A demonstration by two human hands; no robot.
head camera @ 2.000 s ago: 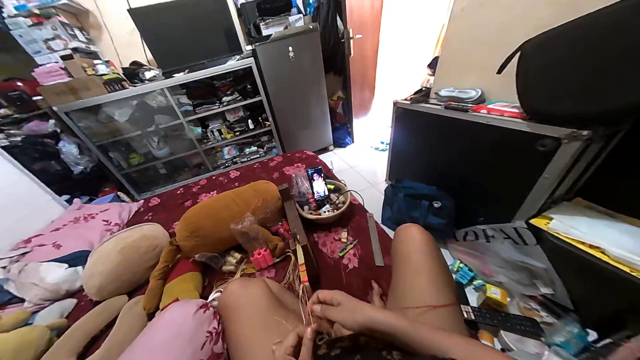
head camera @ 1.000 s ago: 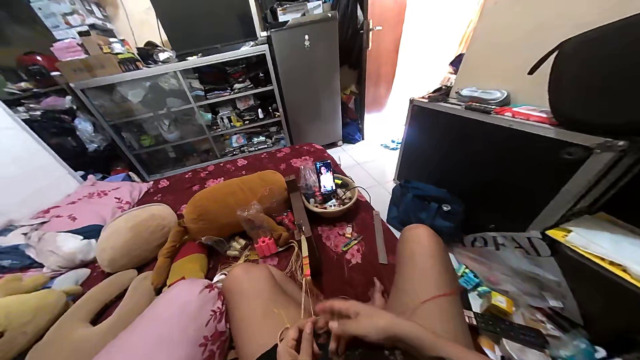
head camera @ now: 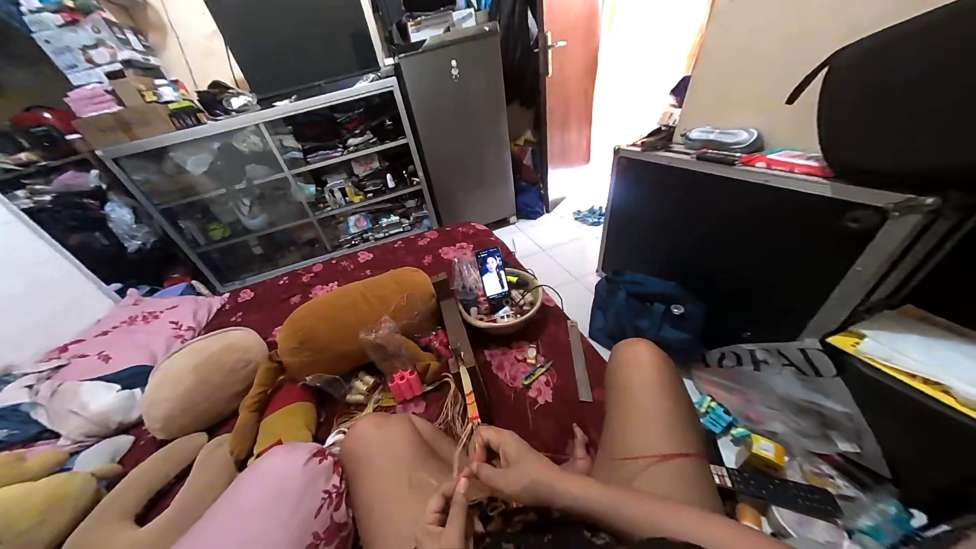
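Observation:
Between my knees, my right hand [head camera: 507,461] pinches thin beige cords [head camera: 462,450] at the lower end of a narrow woven band [head camera: 470,393] with yellow, orange and red parts. Just below and to the left, my left hand [head camera: 448,512] has its thumb and fingertips closed on the same cords. The band runs up onto a long dark wooden board [head camera: 457,332] lying on the red floral bedspread. More loose cords fan out left of the band. A red thread [head camera: 659,457] crosses my right thigh.
Beyond the board a round basket [head camera: 503,328] holds small items and a propped phone [head camera: 492,273]. A metal ruler [head camera: 579,362] and a small cutter [head camera: 537,373] lie nearby. Pink curlers [head camera: 405,385], a brown bolster [head camera: 358,309] and pillows are at the left; a remote control [head camera: 778,489] is at the right.
My right hand, spread over the cords a second ago, is now drawn in with its fingers pinched near the band's lower end.

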